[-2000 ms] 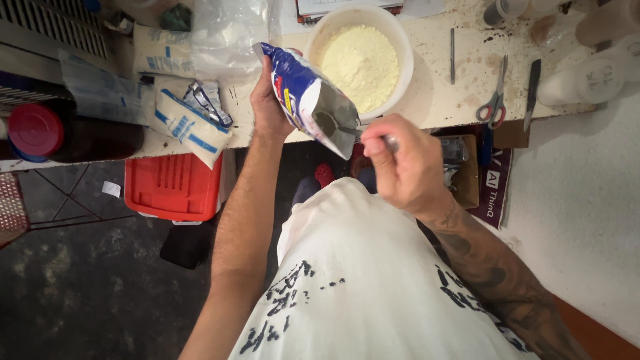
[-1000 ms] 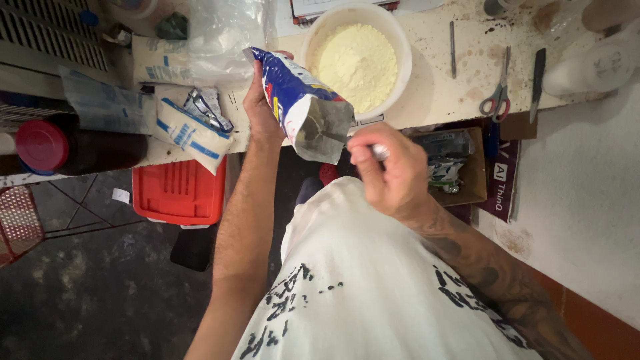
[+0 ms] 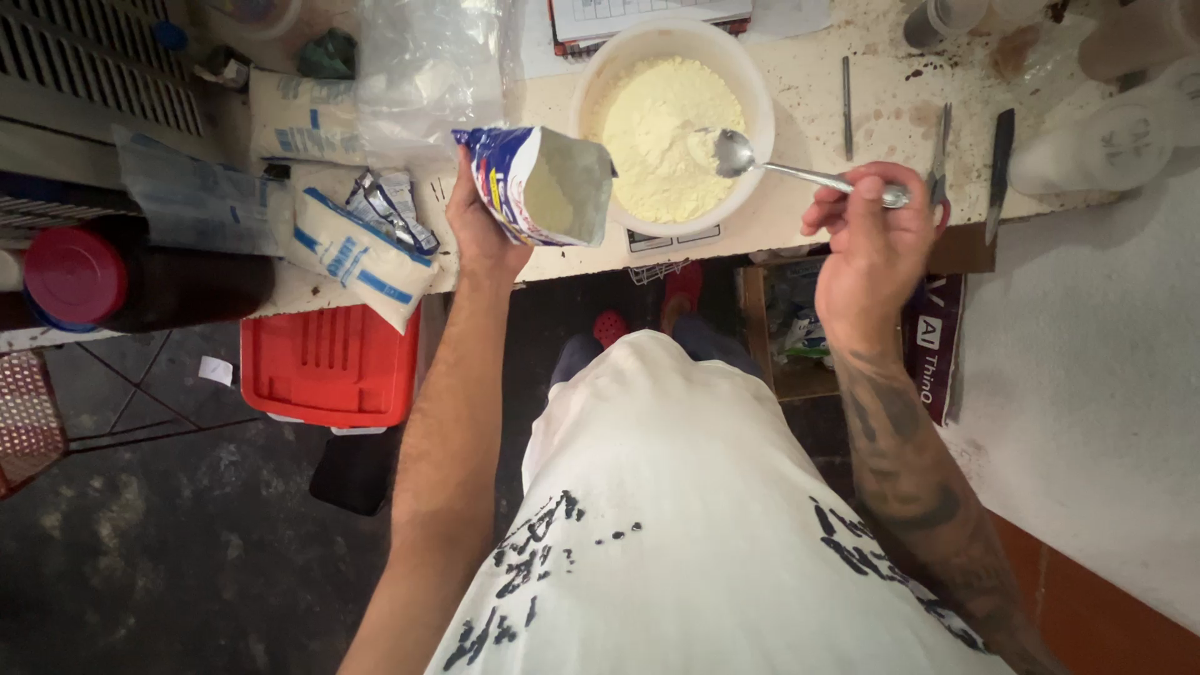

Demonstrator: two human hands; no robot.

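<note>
My left hand holds an opened blue foil pouch, its wide mouth facing right and pale powder inside. Between the thumb and fingers of my right hand is the handle of a metal spoon. The spoon's bowl is over the right part of a white plastic bowl, with a little powder on it. Pale yellow powder fills much of that bowl. The pouch is just left of the bowl's lower rim.
Plastic bags of white powder and a red-lidded jar lie on the left. Right of the bowl are a thin metal rod, scissors and a knife. A notebook lies behind the bowl. Below is a red-lidded bin.
My right hand has moved from beside the pouch's mouth to the right of the bowl, bringing the spoon over the powder. The pouch's mouth now faces more to the right.
</note>
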